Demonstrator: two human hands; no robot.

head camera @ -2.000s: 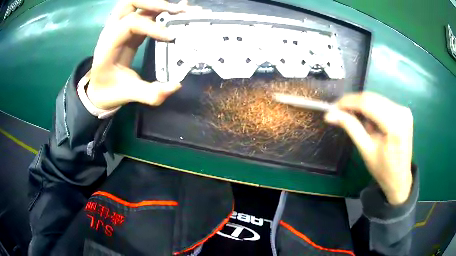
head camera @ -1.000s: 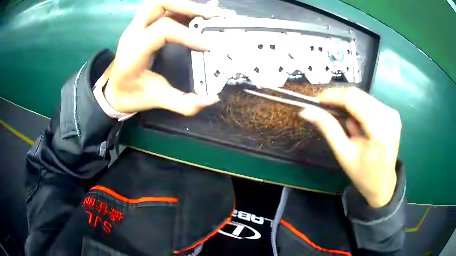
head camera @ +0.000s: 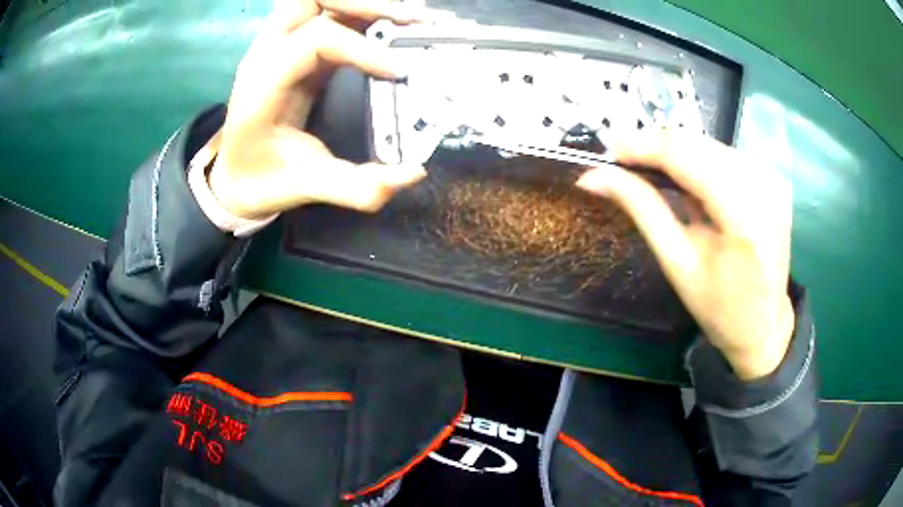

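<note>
My left hand (head camera: 287, 129) grips the left end of a silvery-white metal assembly (head camera: 535, 94), thumb below and fingers above, and holds it over the back part of the black tray. Its scalloped edge faces me. My right hand (head camera: 708, 218) holds slim silver tweezers (head camera: 554, 152) between thumb and fingers. The tweezers lie along the scalloped edge, tips pointing left; whether they touch it is unclear. Right-hand fingers cover the assembly's lower right corner. A heap of fine copper-coloured wire pieces (head camera: 535, 218) lies in the tray below the assembly.
The black tray (head camera: 337, 243) has a raised rim and lies on the glossy green bench (head camera: 109, 109). The bench's front edge runs just before my dark jacket with orange piping. A green surface (head camera: 822, 50) shows at the top right.
Since the first frame, the assembly and left hand have moved right. Over the last second both shifted slightly left and up, and the tweezers rose from the heap to the scalloped edge.
</note>
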